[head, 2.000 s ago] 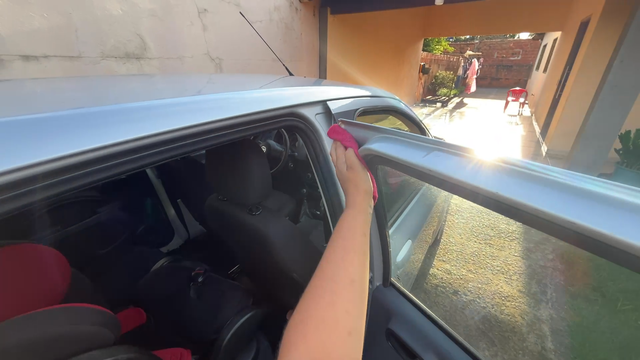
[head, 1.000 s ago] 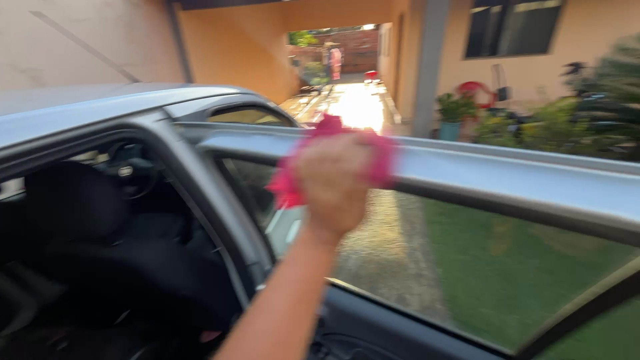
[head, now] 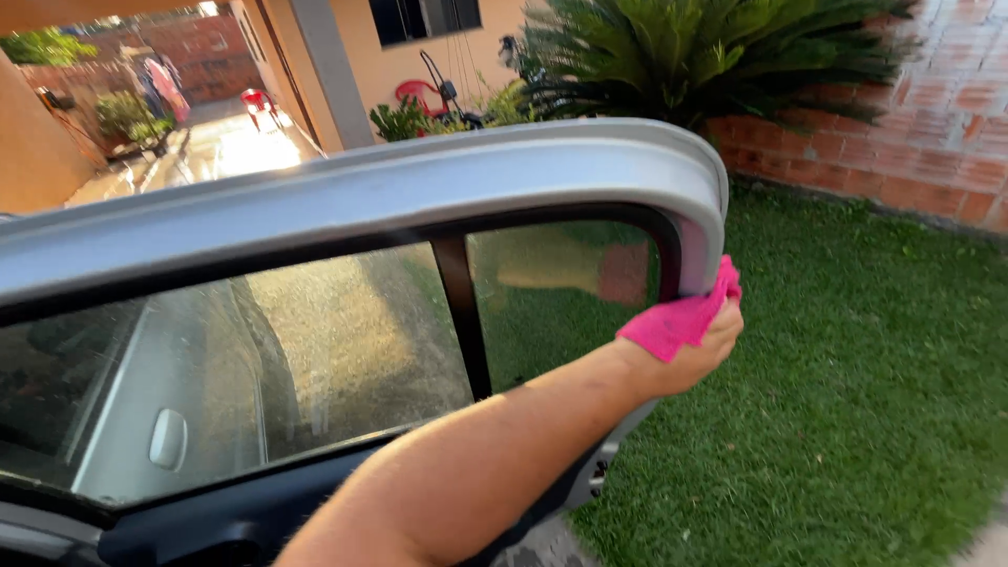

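Observation:
My right hand (head: 701, 354) is closed on a bright pink cloth (head: 677, 323). The cloth touches the rear outer edge of the open silver car door's upper frame (head: 504, 169), just below its rounded corner. Part of my palm and fingers is hidden by the cloth and the frame. My forearm crosses in front of the door from the lower left. The door's window glass (head: 346, 346) and small rear quarter glass (head: 551, 331) are divided by a dark vertical strip; the quarter glass reflects my arm and the cloth. My left hand is out of view.
Green grass (head: 835, 378) lies beyond and right of the door. A large cycad-like plant (head: 677, 55) and a brick wall (head: 945, 150) stand behind. Further back are a grey post (head: 331, 71), a red chair (head: 260, 106) and hanging clothes (head: 161, 83).
My right hand has moved with the pink cloth along the door frame, from near the body pillar to the rear corner. The view has turned right.

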